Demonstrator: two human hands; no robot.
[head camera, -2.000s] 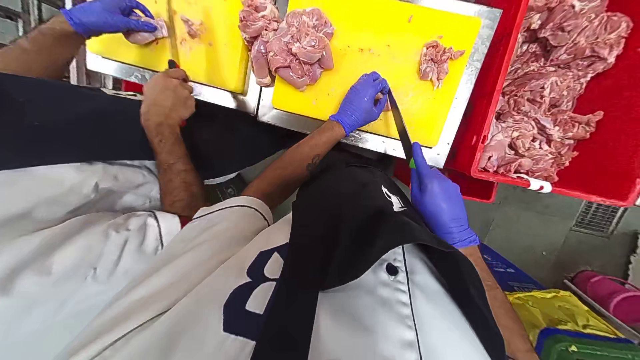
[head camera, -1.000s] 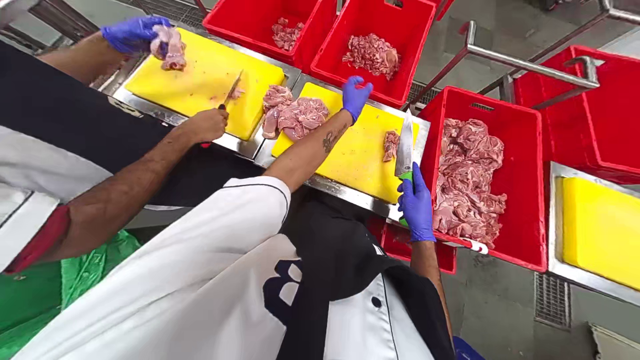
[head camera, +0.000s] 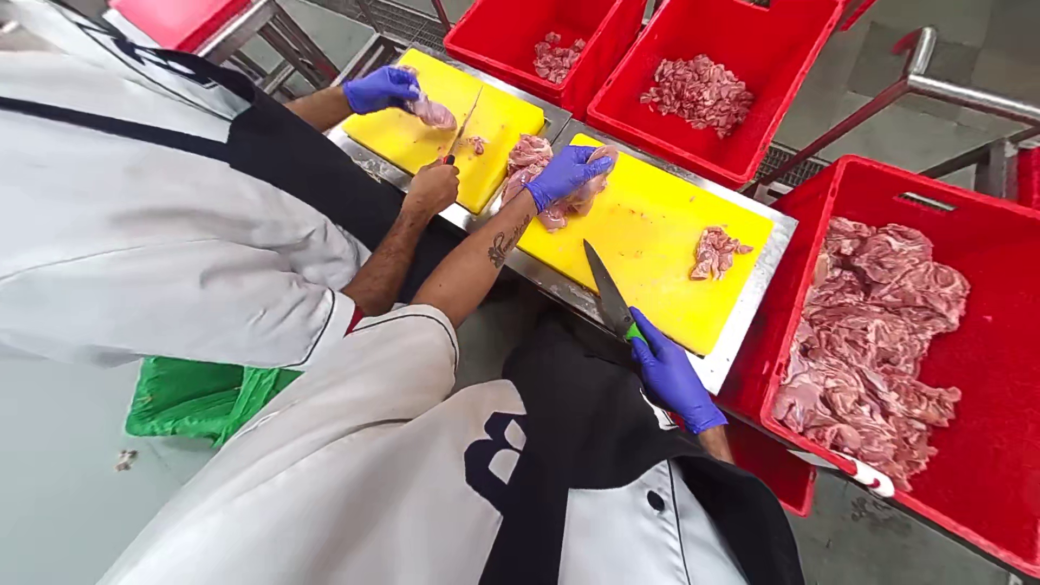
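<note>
My left hand (head camera: 569, 175), in a blue glove, grips a piece of raw meat (head camera: 600, 166) at the left end of the yellow cutting board (head camera: 650, 260). Beside and beneath it lies a pile of raw meat (head camera: 530, 154). In my blue-gloved right hand (head camera: 670, 370) is a green-handled kitchen knife (head camera: 608, 284), its blade pointing up and left over the board's near edge. A small heap of cut meat (head camera: 717, 253) rests on the board's right part.
At my left a co-worker's gloved hand (head camera: 382, 89) holds meat over another yellow board (head camera: 504, 122); their bare hand (head camera: 432, 188) holds a knife. Red crates with cut meat (head camera: 700, 93) stand beyond the boards. A large red crate (head camera: 995, 268) of meat stands at right.
My left hand has moved left from the far edge of the board to the meat pile and taken hold of a piece. The knife in my right hand has swung to point left.
</note>
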